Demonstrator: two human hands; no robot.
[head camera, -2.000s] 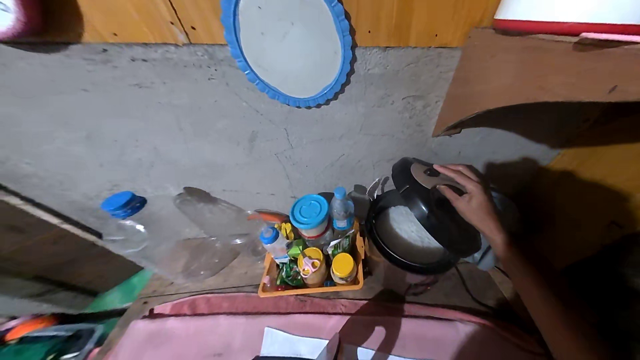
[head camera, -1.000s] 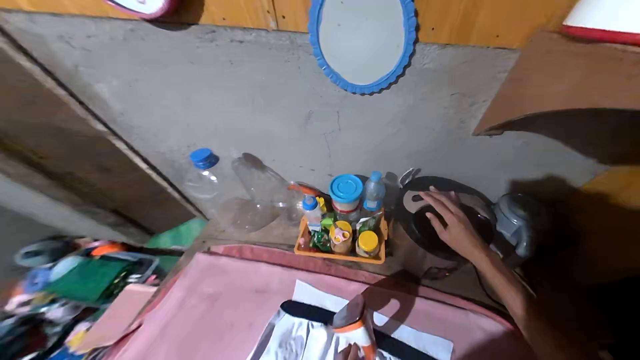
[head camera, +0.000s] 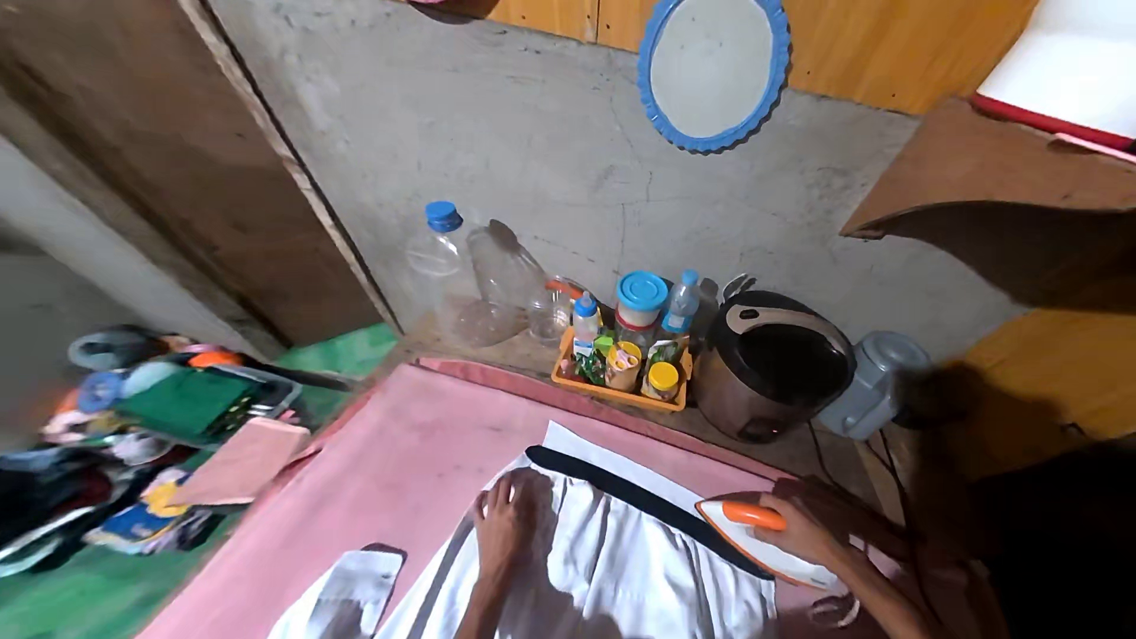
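Note:
A white garment (head camera: 612, 550) with a black waistband (head camera: 639, 506) lies on a pink cloth-covered surface (head camera: 373, 453). My left hand (head camera: 508, 524) rests on the garment's upper left part, fingers spread a little, holding nothing. My right hand (head camera: 803, 537) grips an orange and white clothes iron (head camera: 763, 541), its tip over the right part of the waistband. A smaller white cloth piece (head camera: 351, 590) lies at the lower left.
Behind the cloth stand a rice cooker (head camera: 772, 364) with its lid down, a grey jug (head camera: 879, 382), an orange basket (head camera: 621, 395) of small bottles and jars, and a large plastic bottle (head camera: 444, 266). Clothes (head camera: 186, 399) lie heaped at left. A brown shelf (head camera: 1003, 169) juts out upper right.
My right hand has left the rice cooker, whose lid was raised two seconds ago and is now down, and has taken hold of the iron. My left hand now lies on the garment.

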